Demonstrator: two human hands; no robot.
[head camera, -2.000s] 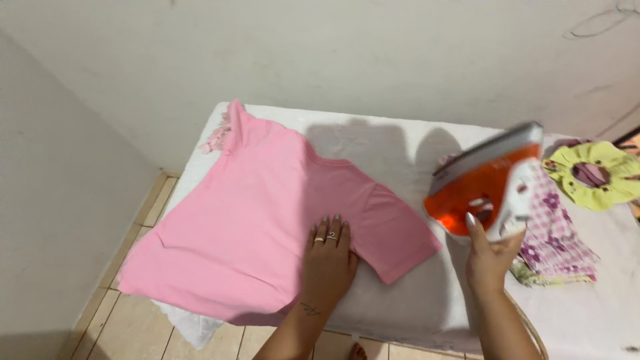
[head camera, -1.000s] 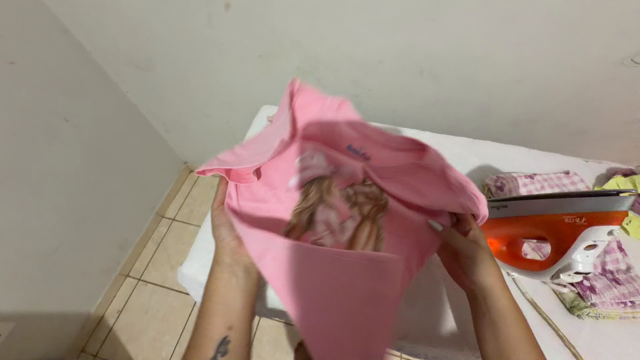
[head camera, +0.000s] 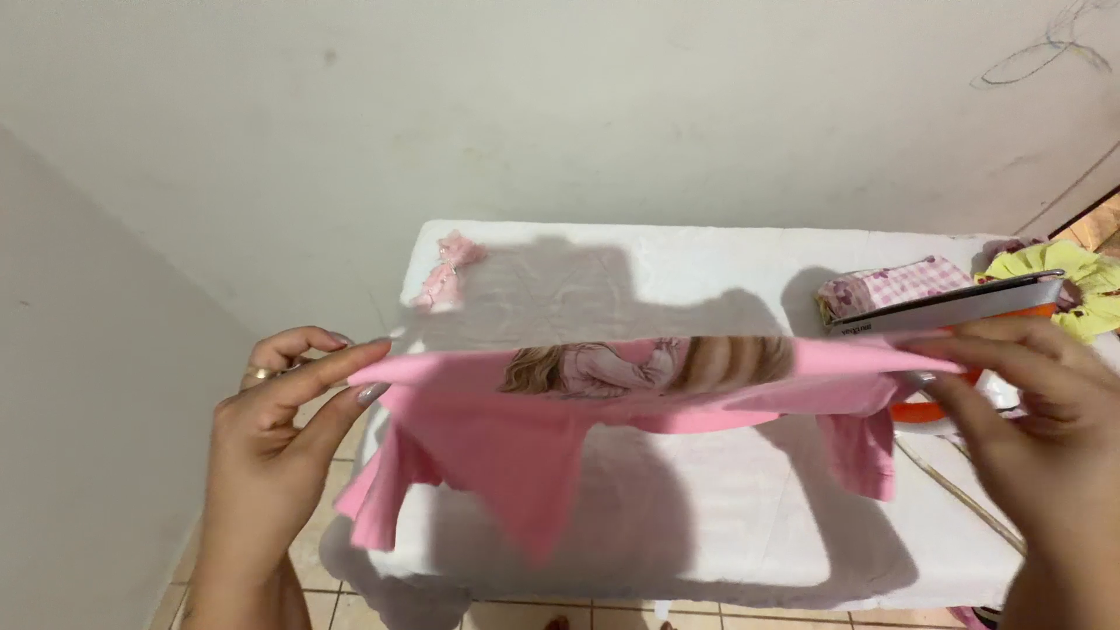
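A pink T-shirt (head camera: 542, 420) with a printed picture on it hangs stretched above a table covered in white cloth (head camera: 717, 262). Its left end is pinched between the thumb and fingers of my left hand (head camera: 280, 429). My right hand (head camera: 1032, 411) pinches the other end, and that hand is slightly blurred. Behind my right hand an orange and white clothes iron (head camera: 971, 306) rests on its heel near the table's right side, partly hidden by my fingers and the shirt. One sleeve dangles at each side.
A pink bow (head camera: 451, 267) lies at the table's back left corner. Folded checked cloth (head camera: 910, 284) and a yellow scrunchie (head camera: 1072, 280) are at the right. The iron's cord (head camera: 958, 490) runs toward the front. Walls stand behind and at the left.
The iron was in my right hand, then stood on the table. The T-shirt lay flat at first; both hands have since lifted it, and it is now stretched sideways between them.
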